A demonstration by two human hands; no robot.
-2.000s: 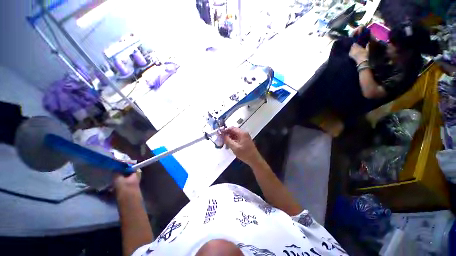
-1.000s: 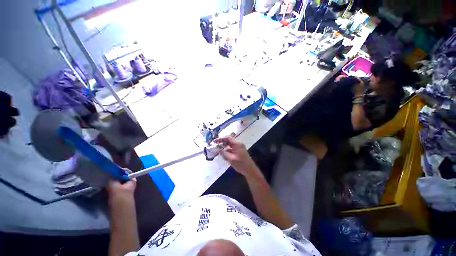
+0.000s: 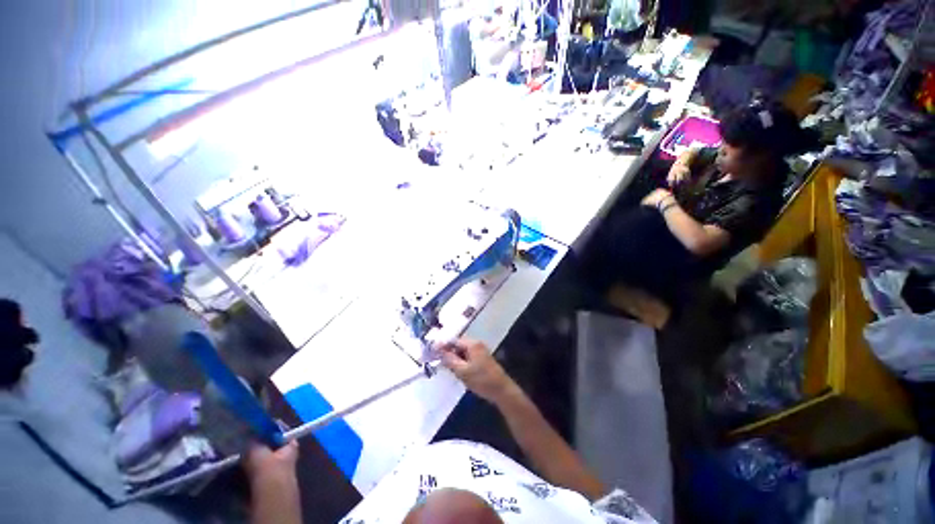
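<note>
The thread stand pole [image 3: 361, 402], a thin white rod, slants across the left end of the white table top [image 3: 410, 420]. My left hand [image 3: 273, 466] grips it beside the blue spool arm [image 3: 220, 377], which carries blurred grey round discs. My right hand [image 3: 474, 366] is at the pole's other end, its fingers pinched on a small light part there, near the needle end of the sewing machine head [image 3: 463, 268]. The exact shape of that part is hard to see. The machine head lies on the table, overexposed, with a blue stripe.
A seated person [image 3: 718, 194] is to the right of the table, near a pink basket [image 3: 692, 135]. A wooden bin [image 3: 836, 338] with plastic bags stands at right, a pale bench [image 3: 622, 409] nearer. Purple cloth [image 3: 121, 287] and purple thread cones [image 3: 267, 208] are at left.
The view has shifted, so the table and machine sit lower and further left. The spool arm has turned steeper. Both hands keep their hold; the seated person's head is now raised into clearer view.
</note>
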